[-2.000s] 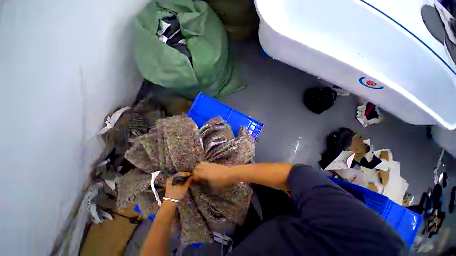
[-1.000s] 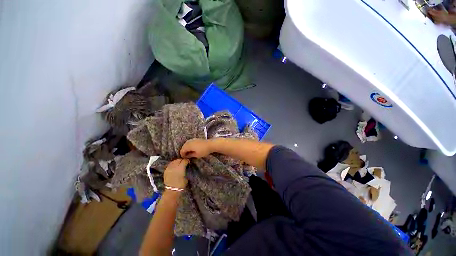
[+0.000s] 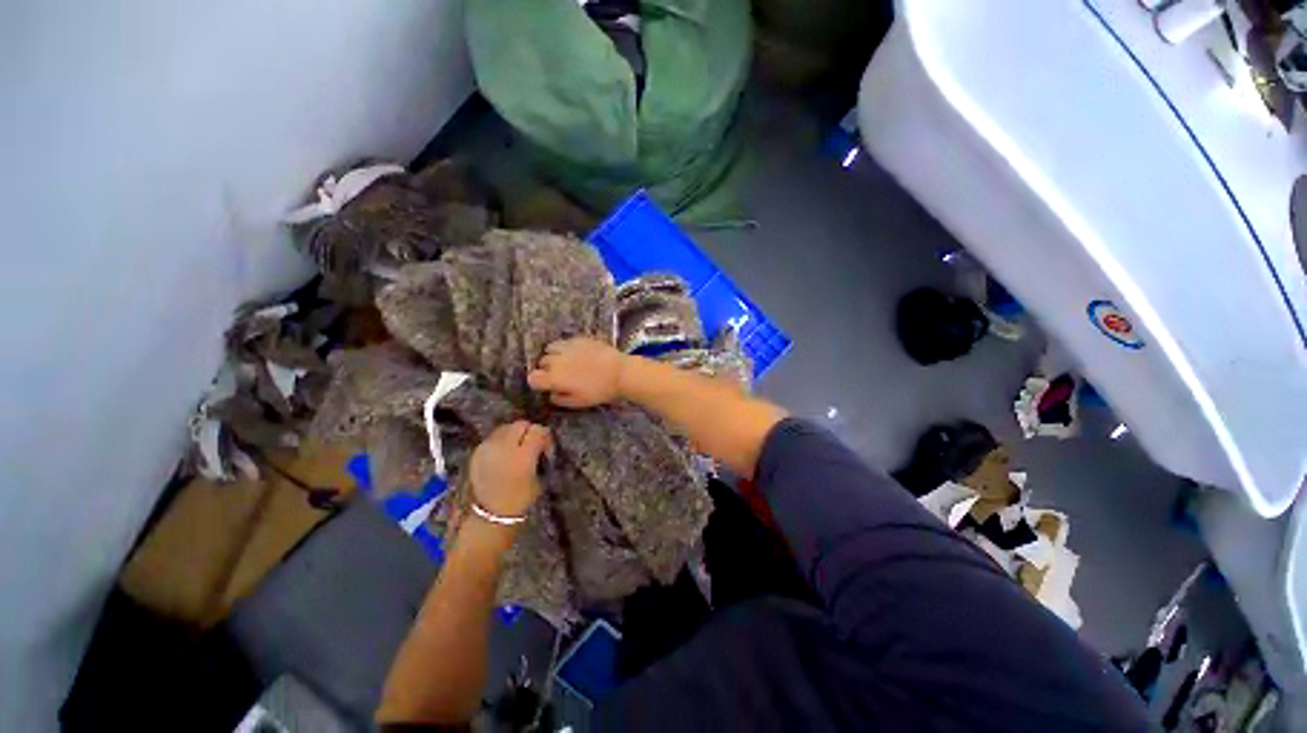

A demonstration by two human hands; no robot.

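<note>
A bundle of speckled grey-brown fabric pieces [image 3: 523, 301] lies over a blue plastic crate [image 3: 692, 272], gathered in at its middle. My left hand [image 3: 506, 470], with a white band at the wrist, grips the fabric at the gathered middle. My right hand [image 3: 576, 372] grips the bundle just above and to the right of it, fingers curled in. What the fingertips pinch is hidden. A white strip [image 3: 442, 408] hangs from the left side of the bundle.
A green sack [image 3: 631, 108] stands behind the crate. Fabric scraps [image 3: 265, 372] lie along the wall at left, near brown cardboard [image 3: 237, 530]. A white table with curved sides [image 3: 1061, 215] is at upper right. More scraps [image 3: 1025, 537] lie on the floor at right.
My hands, together before, are now slightly apart, the right one higher on the bundle. The view has shifted, so the bundle and crate sit higher in the picture.
</note>
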